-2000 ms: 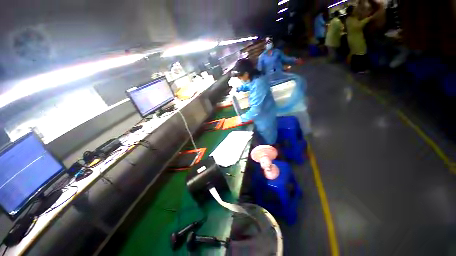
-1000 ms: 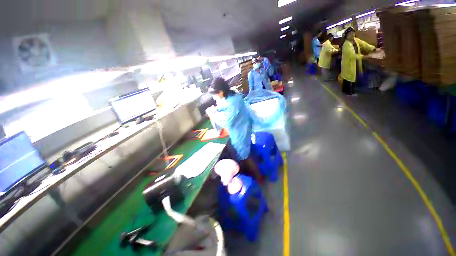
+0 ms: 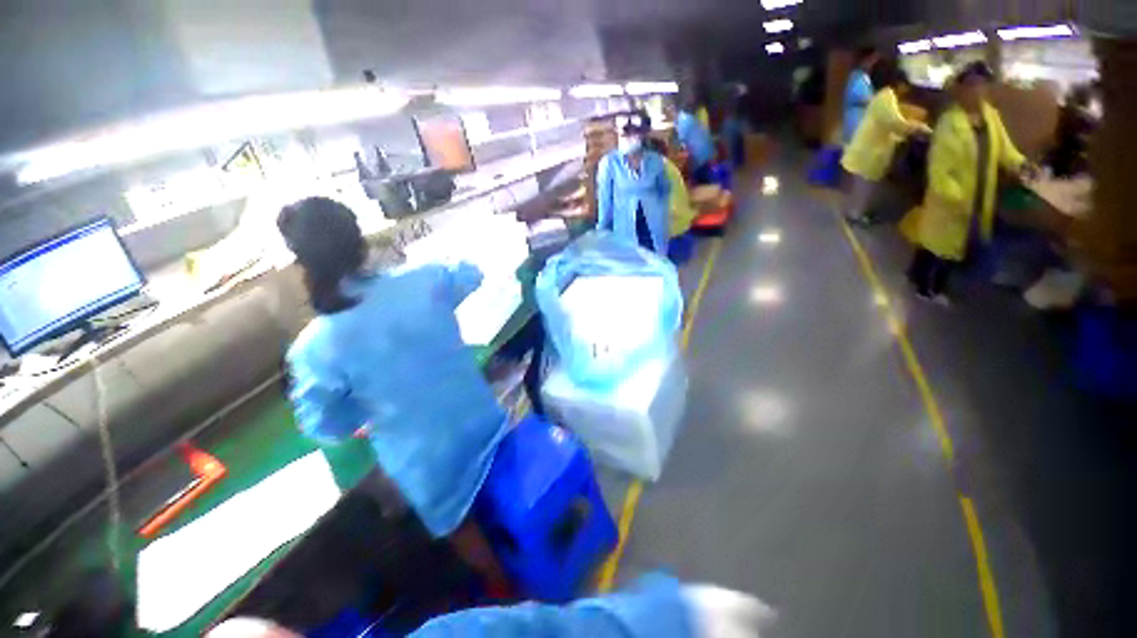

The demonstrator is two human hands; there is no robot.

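Note:
No hand is seen holding anything. A blue sleeve crosses the bottom edge, ending in a blurred white-gloved hand [image 3: 729, 611], which looks like my right hand; which hand it is and its fingers are unclear. My left hand is not seen. Nearest on the green bench [image 3: 268, 436] is a blank white sheet [image 3: 237, 536]. Beyond it lies an orange-red tray [image 3: 185, 492], partly showing. A small white piece [image 3: 25, 618] is at the lower left corner, beside a dark blurred shape.
A person in a blue smock [image 3: 405, 374] stands at the bench, beside a blue stool [image 3: 545, 505]. Past them is a white block wrapped in blue plastic [image 3: 611, 324]. A monitor [image 3: 71, 284] is on the shelf. Other workers and a yellow-lined aisle [image 3: 798, 424] are beyond.
The view has moved forward, so the blue-smocked person and wrapped block look much nearer. Printer, scanners and bin have left clear view. The sleeve and gloved hand have come in at the bottom.

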